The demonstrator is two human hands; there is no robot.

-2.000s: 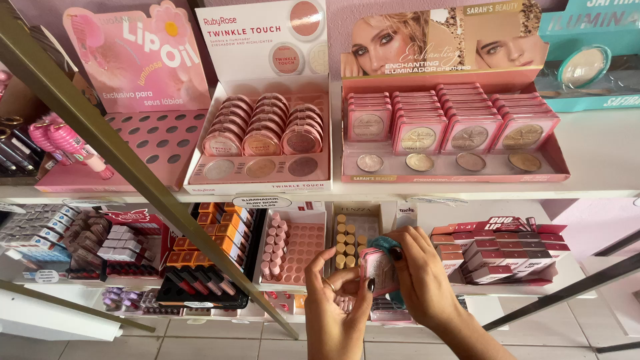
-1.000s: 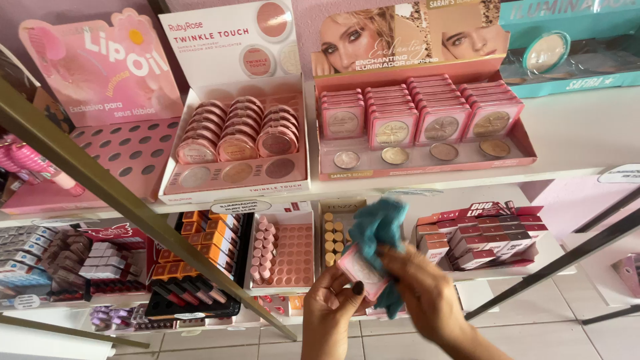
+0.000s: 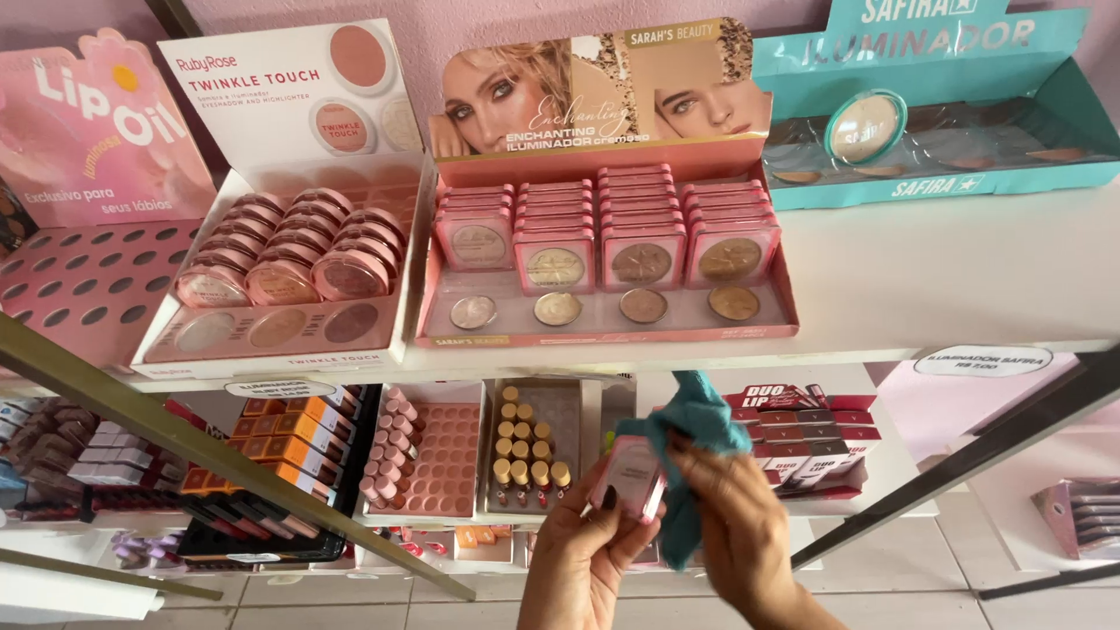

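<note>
My left hand grips a pink square highlighter compact with a clear lid, in front of the lower shelf. Bunched in my right hand is a teal cloth, which touches the compact's upper right side and hangs down beside it. Above, on the upper shelf, a pink display box holds four stacks of similar square compacts, with a row of round samples in front. The stack at its left stands farther back than the others.
A white display with round compacts stands left, beside a pink lip oil stand. At right is a teal display box. The white shelf edge runs above my hands; metal frame bars slant at both sides. Lipstick boxes fill part of the lower shelf.
The cloth, earlier bunched behind the compact, now shows largely above and to the right of it. Both hands still hold their things. The view has shifted somewhat.
</note>
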